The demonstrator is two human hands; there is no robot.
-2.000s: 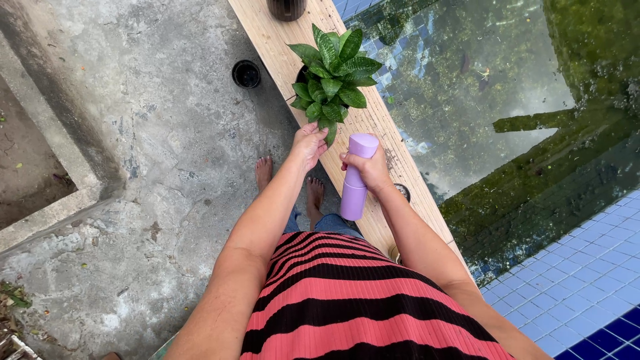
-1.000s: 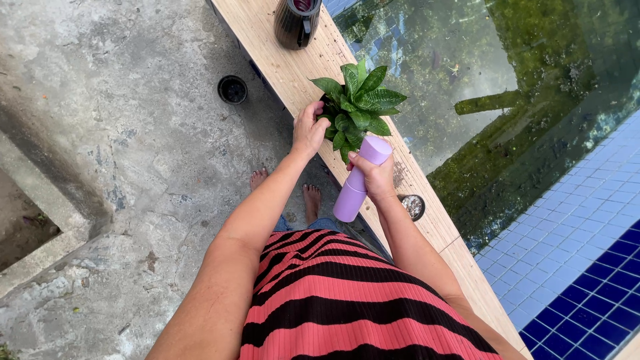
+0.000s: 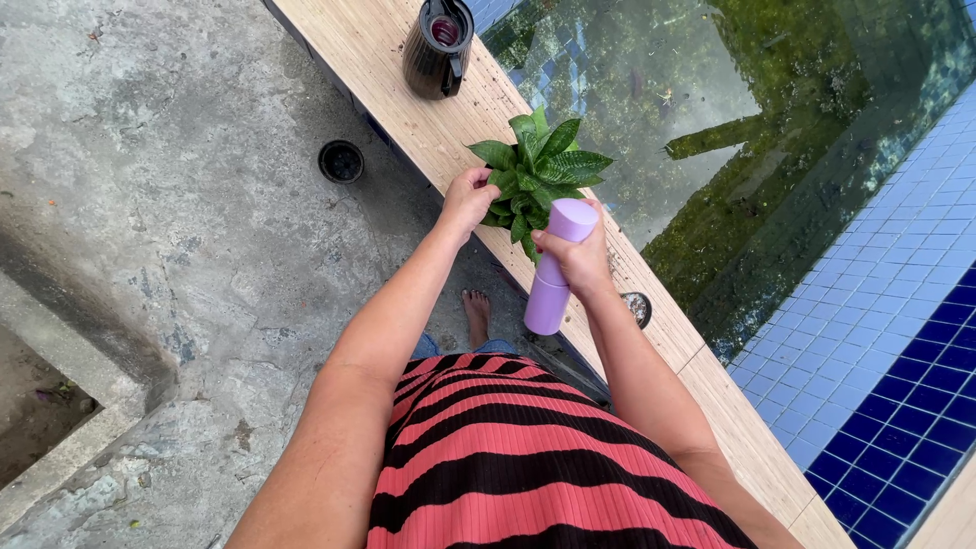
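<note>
A leafy green potted plant (image 3: 560, 164) with speckled leaves stands on the wood-look ledge (image 3: 381, 69); leaves and my hands hide most of its pot. My left hand (image 3: 467, 202) is at the plant's left side, with thumb and fingers closed on a leaf at its edge. My right hand (image 3: 583, 255) grips a lilac spray bottle (image 3: 547, 305) around its upper part. The bottle is tilted, its top toward the plant, and its head overlaps the lowest leaves in view.
A dark thermal jug (image 3: 431, 69), its top open, stands farther up the ledge. A small bowl of whitish granules (image 3: 637, 309) sits by my right forearm. An empty black pot (image 3: 341, 162) is on the concrete floor (image 3: 229, 191). A tiled pool with murky water (image 3: 648, 99) borders the ledge.
My left hand has moved from the plant's lower leaves to its left side. My right hand still holds the spray bottle. The view has shifted, showing more of the jug and bowl.
</note>
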